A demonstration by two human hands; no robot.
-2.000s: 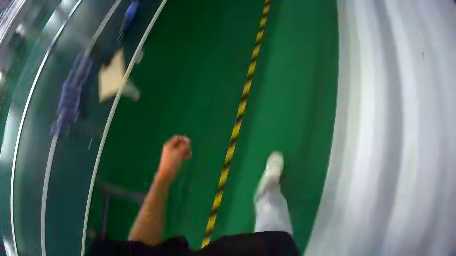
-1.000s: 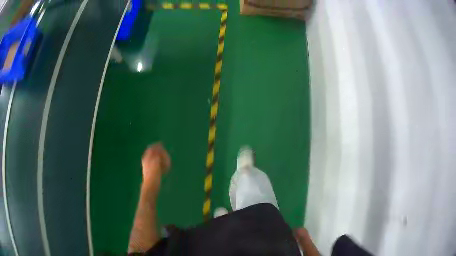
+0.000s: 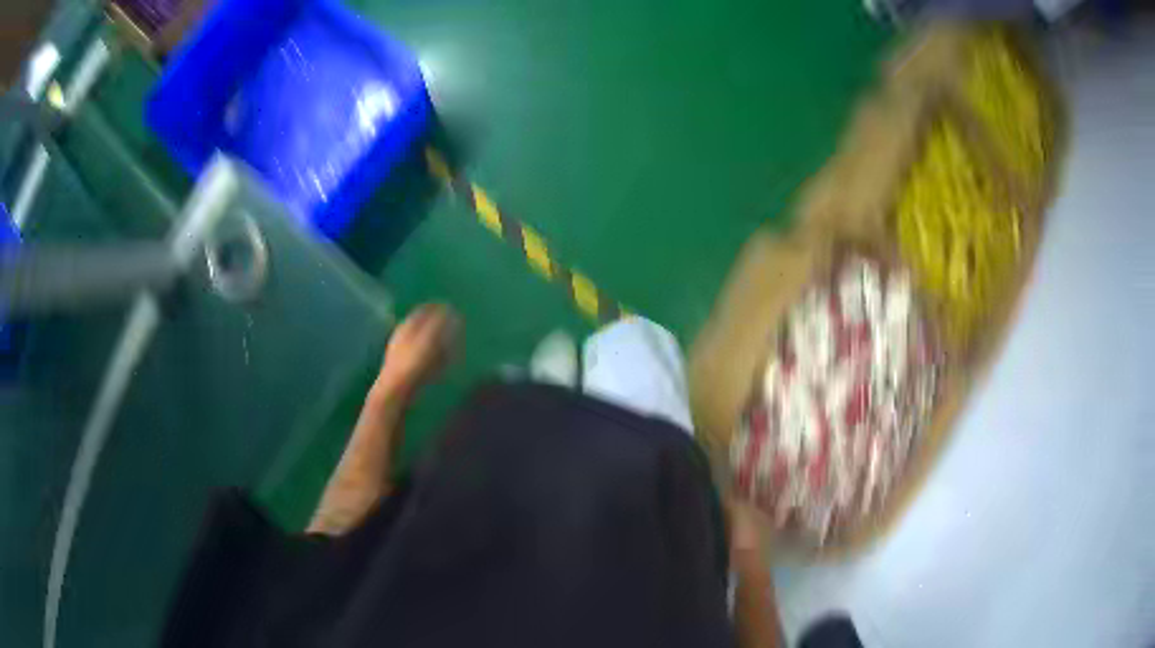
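Observation:
My left hand [image 3: 424, 344] is in front of my body at the left, over the green floor beside the bench edge. It is blurred; no object shows in it, and its fingers cannot be made out. My right hand [image 3: 750, 532] is low at the right, partly cut off by my dark clothing, beside an open brown carton [image 3: 726, 342] of red and white pieces [image 3: 842, 399]. Its fingers are blurred too, and I cannot tell if it touches the carton.
A deep blue tote [image 3: 342, 120] stands at the upper left beside the green-topped bench [image 3: 304, 367]. Open cartons with yellow contents [image 3: 956, 228] stand at the right along the pale wall. Yellow-black tape [image 3: 532, 251] crosses the green floor [image 3: 633, 139].
I have moved forward and the view has turned. The blue tote is now near at the upper left, and the open cartons have come into view at the right.

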